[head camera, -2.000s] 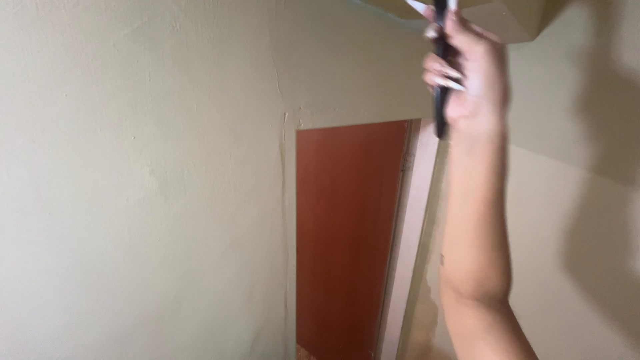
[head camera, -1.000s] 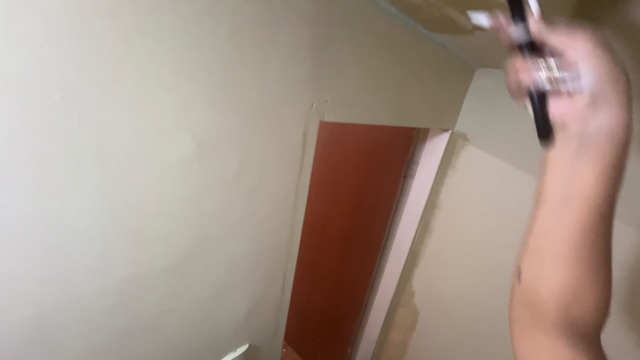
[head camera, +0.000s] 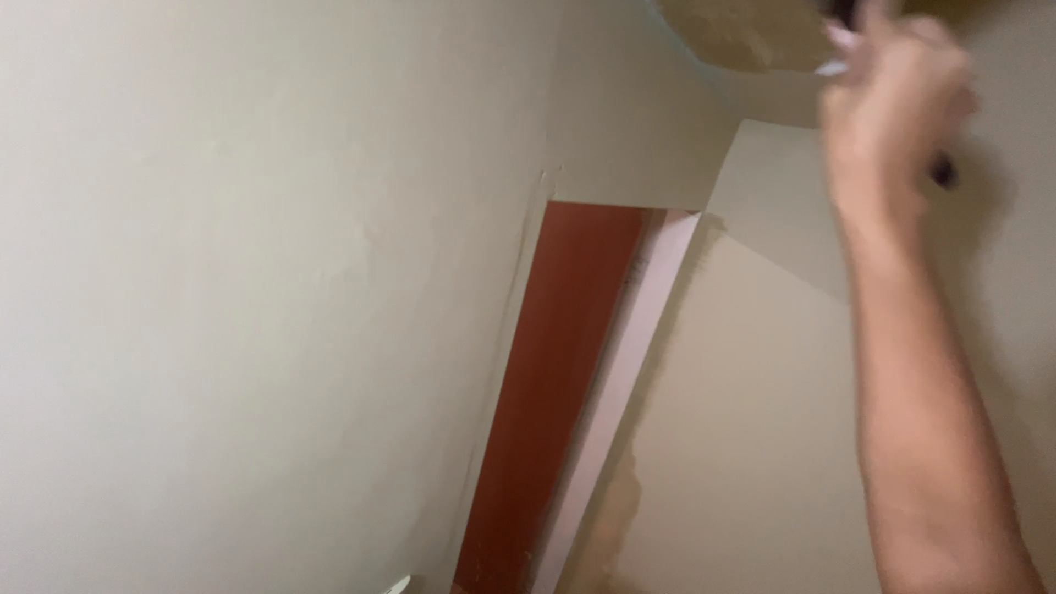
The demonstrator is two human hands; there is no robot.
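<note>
High at the upper right, my right hand (head camera: 899, 99) is raised near the ceiling, blurred by motion. It is closed around a tool with a black handle (head camera: 943, 169), whose end shows below the hand. A small white part (head camera: 832, 68) shows beside the fingers, against the brownish ceiling patch (head camera: 742, 33). The tool's kind and its working end cannot be made out. My left hand is outside the view.
A pale wall (head camera: 247, 289) fills the left side. A reddish-brown door (head camera: 553, 355) stands in a recess with a pale frame (head camera: 619, 396). The wall on the right (head camera: 742, 396) has uneven brownish patches along the frame. A white object (head camera: 398, 586) pokes in at the bottom edge.
The hand has turned at the wrist, so its back now shows and the handle is mostly hidden behind it. The view has tilted, and the door leans more.
</note>
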